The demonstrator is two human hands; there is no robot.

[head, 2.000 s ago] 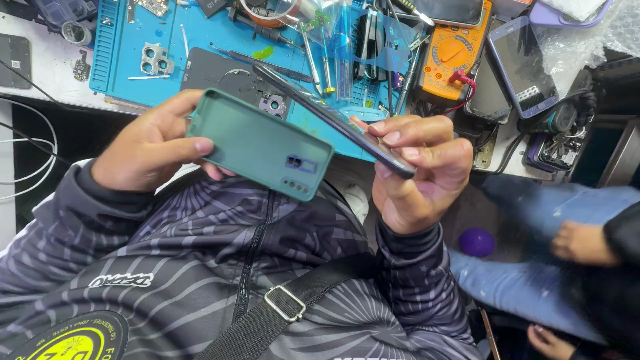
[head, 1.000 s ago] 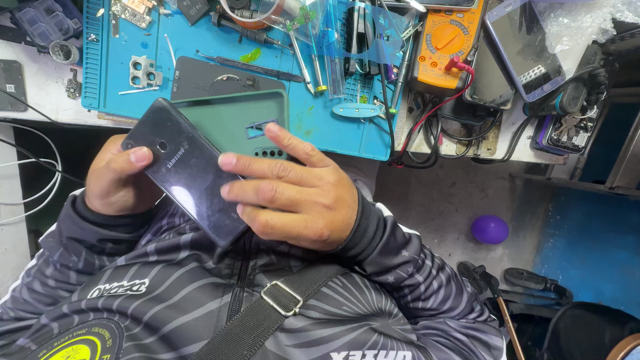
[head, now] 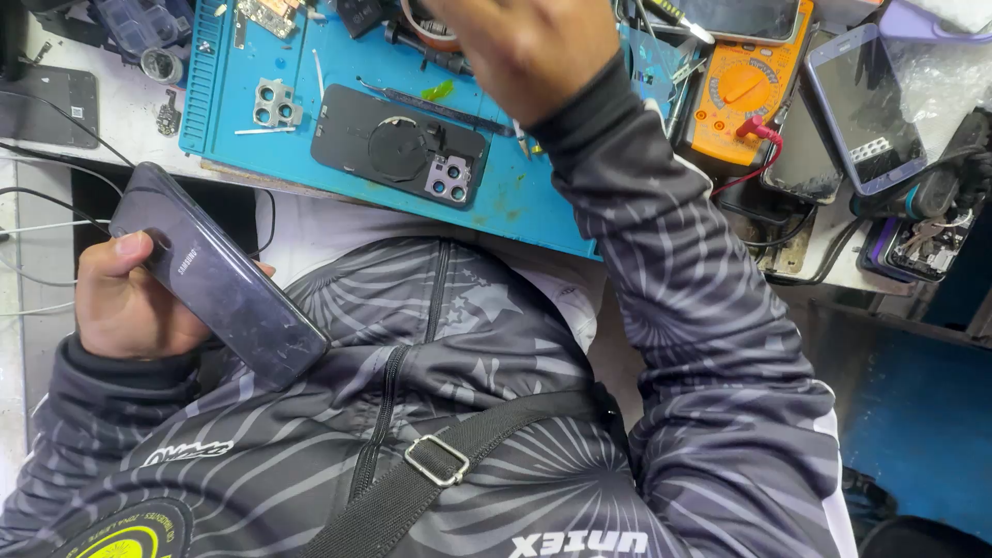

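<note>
My left hand (head: 136,298) holds a dark Samsung smartphone (head: 232,287) by its upper end, back side showing, tilted over my lap. My right hand (head: 535,46) reaches over the back of the blue work mat (head: 527,209); its fingers run out of the top of the frame, so what they hold is hidden. Below and left of that hand, a black phone back housing (head: 356,139) with a camera-lens frame lies on the mat. Metal tweezers (head: 442,108) rest along its upper edge. A separate camera-lens frame (head: 277,105) lies to its left.
An orange multimeter (head: 744,93) with a red probe lead lies right of the mat, near a blue-framed phone (head: 868,108) and an opened phone (head: 926,244). Cables (head: 54,194) run past my left hand. A dark panel (head: 50,105) and a small round container (head: 161,66) are at left.
My right hand has left the phone and moved up over the mat. The green phone case, seen behind the phone earlier, is out of sight. My left hand still holds the phone.
</note>
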